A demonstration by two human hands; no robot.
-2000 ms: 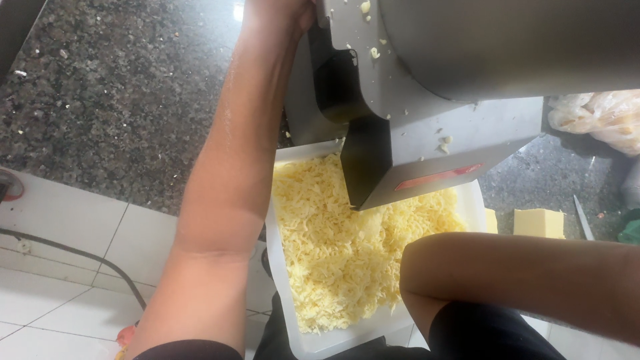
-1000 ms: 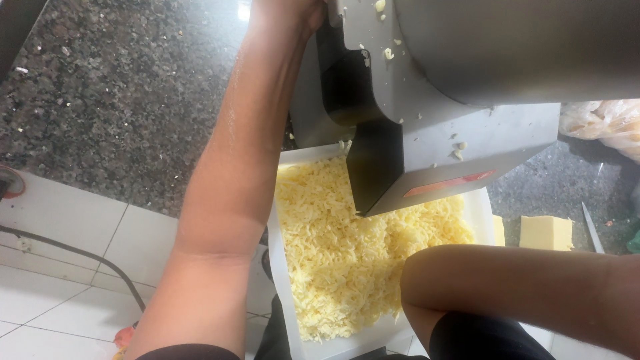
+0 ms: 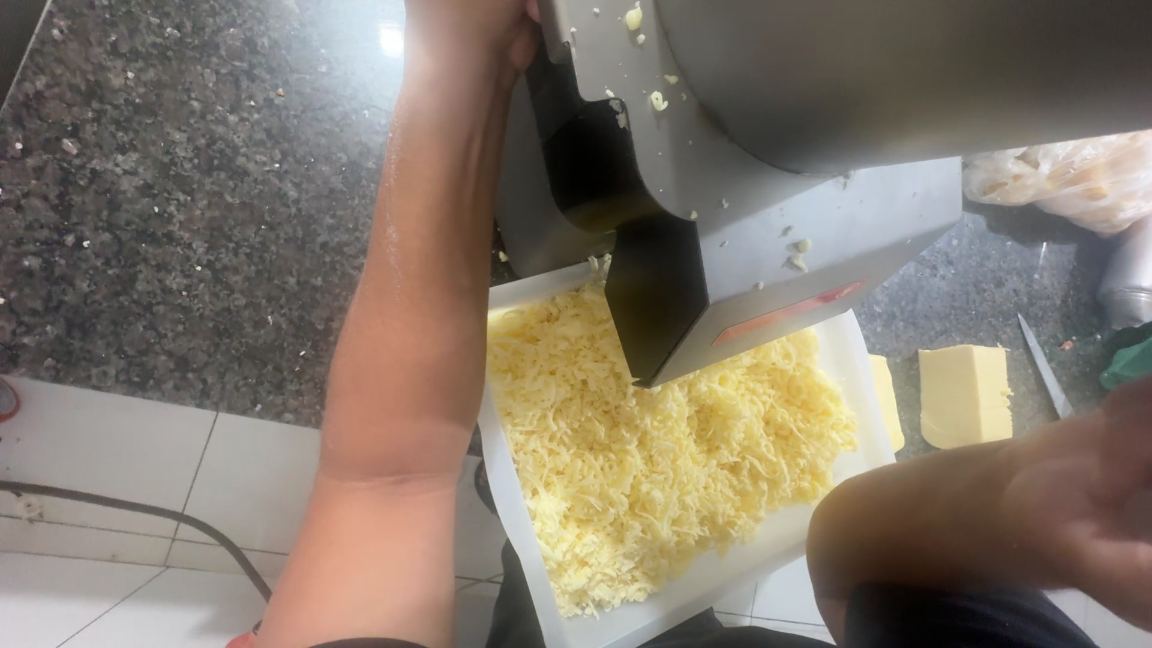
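Note:
A grey metal grating machine (image 3: 810,225) with shreds on its top stands over a white plastic tub (image 3: 522,540). Shredded yellow cheese (image 3: 666,459) fills much of the tub. My left hand (image 3: 477,31), cut off by the top edge, is at the machine's upper left side, by a black part; its fingers are mostly hidden. At the right edge, my right hand (image 3: 1102,504) is blurred and partly out of frame, below a block of cheese (image 3: 965,396) and a knife blade (image 3: 1044,364). Whether it holds anything is unclear. Another cheese piece (image 3: 886,400) lies beside the tub.
A speckled granite counter (image 3: 180,198) runs beneath the machine. A clear plastic bag with pale contents (image 3: 1071,180) lies at the upper right, near a green item (image 3: 1129,360). White floor tiles (image 3: 99,441) and a dark cable (image 3: 135,508) show at the lower left.
My right hand has come into view at the right edge, where earlier only the forearm showed. My left arm stays along the machine's side.

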